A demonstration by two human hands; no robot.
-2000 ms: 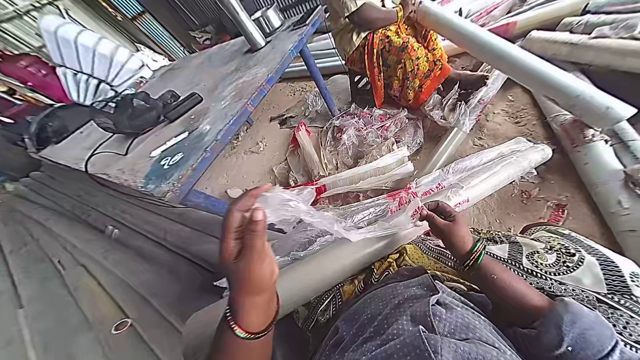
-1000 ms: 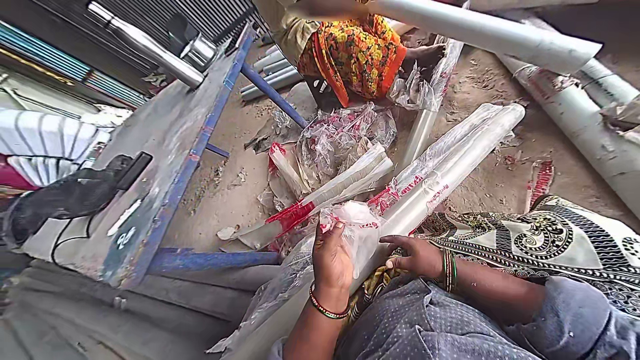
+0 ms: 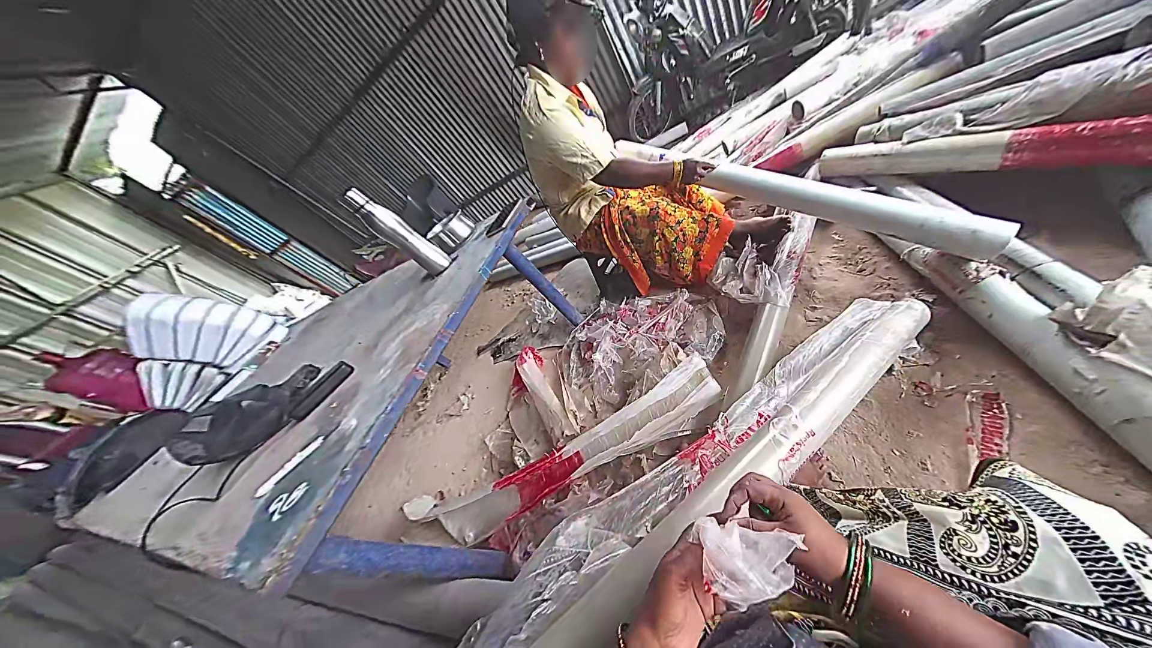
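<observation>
Bunched clear plastic film [image 3: 745, 560] is between my two hands, above my lap. My left hand [image 3: 673, 589], low in the view, grips the film from the left. My right hand [image 3: 781, 515], with green and gold bangles at its wrist, pinches the film's upper edge. Beneath them a pale pipe [image 3: 688, 517] lies slanting across, partly wrapped in clear plastic with red print [image 3: 756, 416]. Its near end is out of view. Beyond it, torn plastic wrapping with a red band [image 3: 549, 477] lies on the dirt floor.
A seated co-worker [image 3: 621, 180] holds another pale pipe [image 3: 864, 205]. Crumpled plastic [image 3: 630, 346] lies between us. A table with a blue frame [image 3: 423, 360] stands left, bearing a steel bottle [image 3: 396, 231] and a black bag [image 3: 243, 427]. More pipes [image 3: 1017, 315] lie right.
The film, stretched between my spread hands two seconds ago, is now bunched with my hands close together. The view has swung upward, showing more of the co-worker and the shed.
</observation>
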